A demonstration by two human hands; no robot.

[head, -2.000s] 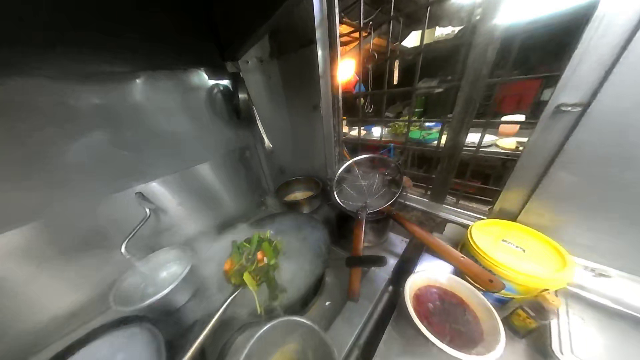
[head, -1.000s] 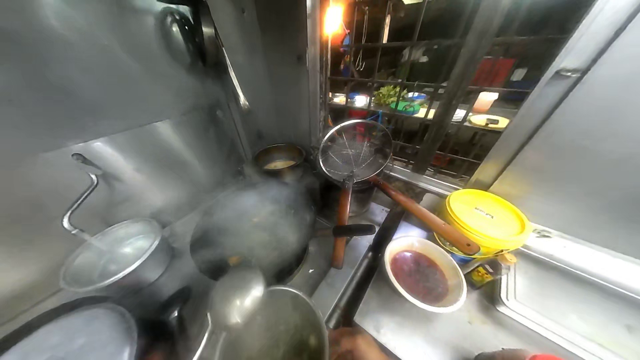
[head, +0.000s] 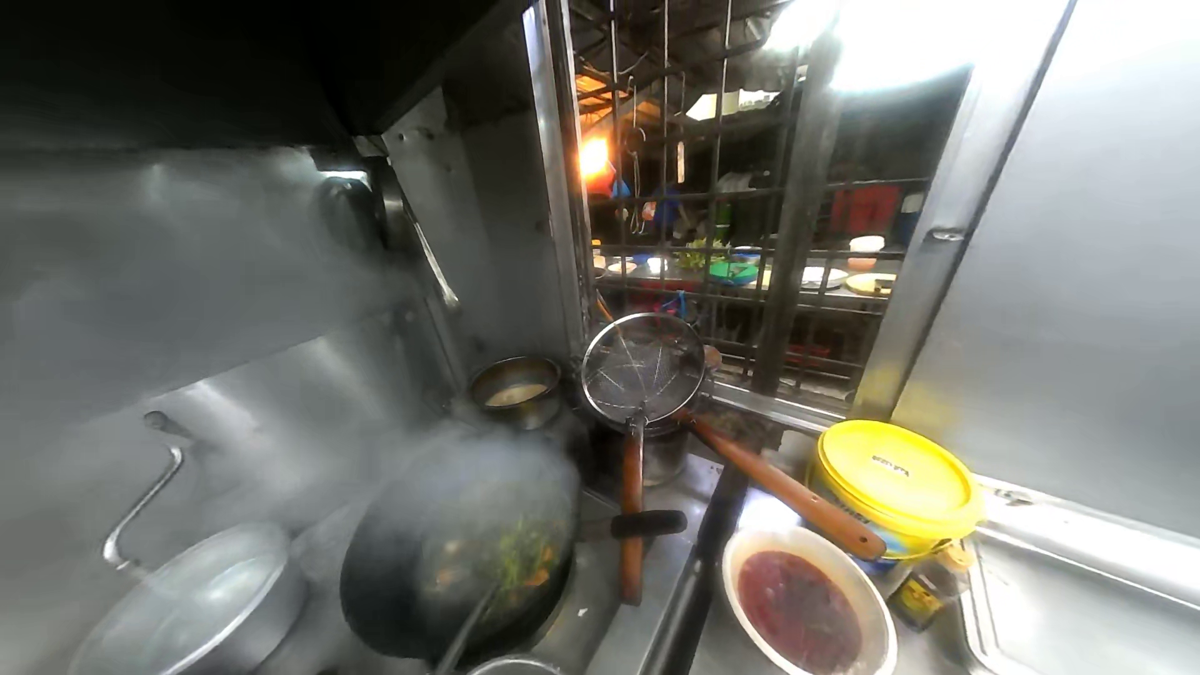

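Neither of my hands shows in the head view. A ladle or spatula (head: 467, 630) with a metal shaft reaches up from the bottom edge into a dark wok (head: 375, 572); whatever holds its lower end is out of frame. Inside the wok, leafy greens with orange pieces (head: 516, 562) lie under thick steam, which hides the tool's head. To the right, a wire strainer (head: 643, 367) with a wooden handle rests over a pot. The wok's black handle (head: 649, 523) crosses the strainer's handle.
A metal pot of water (head: 211, 591) stands at left under a curved tap (head: 141, 506). A small pot (head: 516, 382) sits behind the wok. At right are a bowl of red sauce (head: 797, 600), a yellow-lidded tub (head: 900, 478), a small bottle (head: 928, 591) and a metal tray (head: 1078, 600). Window bars (head: 717, 187) rise behind.
The ladle seen a second ago near the front pot now has its shaft reaching into the wok. Part of a hand showed at the bottom edge then; none shows now. Greens are visible in the wok again.
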